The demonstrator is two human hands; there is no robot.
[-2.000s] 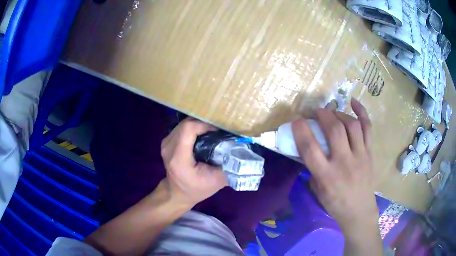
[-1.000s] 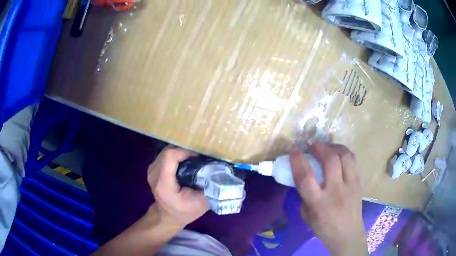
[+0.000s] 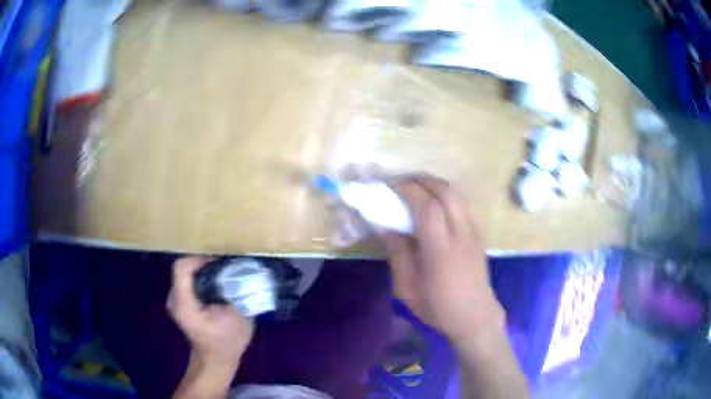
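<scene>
The frame is blurred. My left hand grips a black moulded part with a white-grey patterned piece on it, held over my lap just below the board edge. My right hand holds a white glue bottle low over the brown board. The bottle's blue tip points to the left, away from the black part. Whether the bottle touches the board cannot be told.
White-grey flared shells stand along the board's back edge. Small round white pieces cluster at the right. A white-and-red packet lies at the back left. A blue crate is at the far left.
The view has turned right. My right hand has drawn the bottle away from the black part and up over the board. My left hand still holds the joined pieces.
</scene>
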